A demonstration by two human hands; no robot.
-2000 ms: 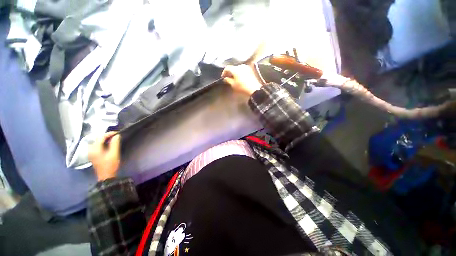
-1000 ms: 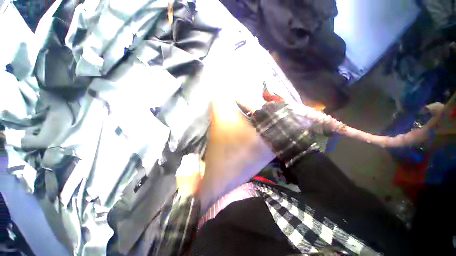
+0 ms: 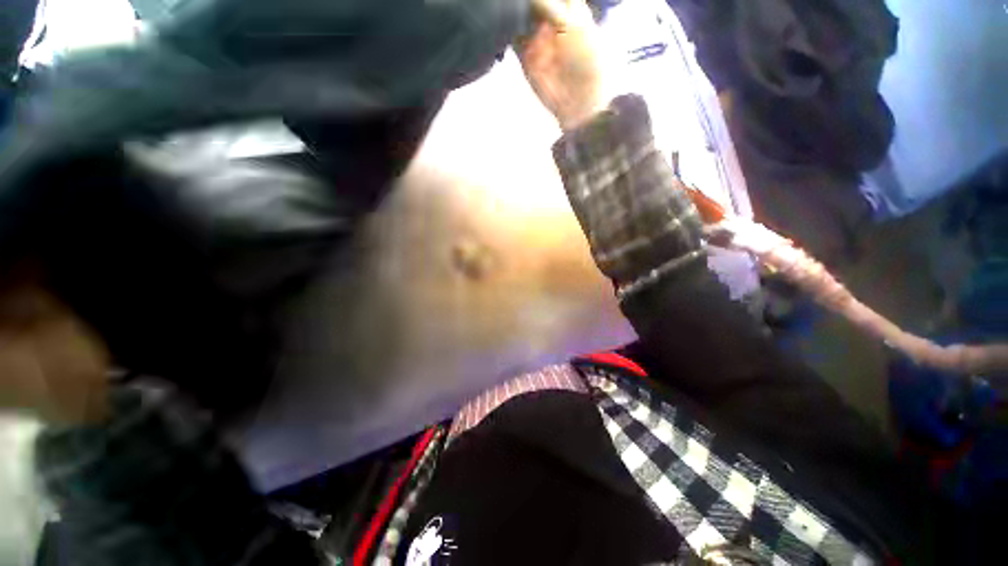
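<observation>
The dark grey garment [image 3: 276,66] is lifted and blurred across the upper left, above the pressing table cover [image 3: 520,221]. My right hand [image 3: 566,64] is at the top centre, its fingers closed on the garment's right end. My left hand [image 3: 50,359] is a dark blur at the left edge, beside the dark cloth; its fingers and any hold cannot be made out. The orange-brown iron handle [image 3: 707,206] shows partly behind my right sleeve; the iron's plate is hidden.
The pinkish-beige iron hose [image 3: 851,304] runs right from the handle. Dark cloth [image 3: 807,77] is heaped beyond the table's right edge. A pale blue surface [image 3: 956,100] lies at the upper right.
The garment, earlier spread and bunched on the table, is now raised and swept across the left. My right hand has moved up; my left hand has moved to the far left.
</observation>
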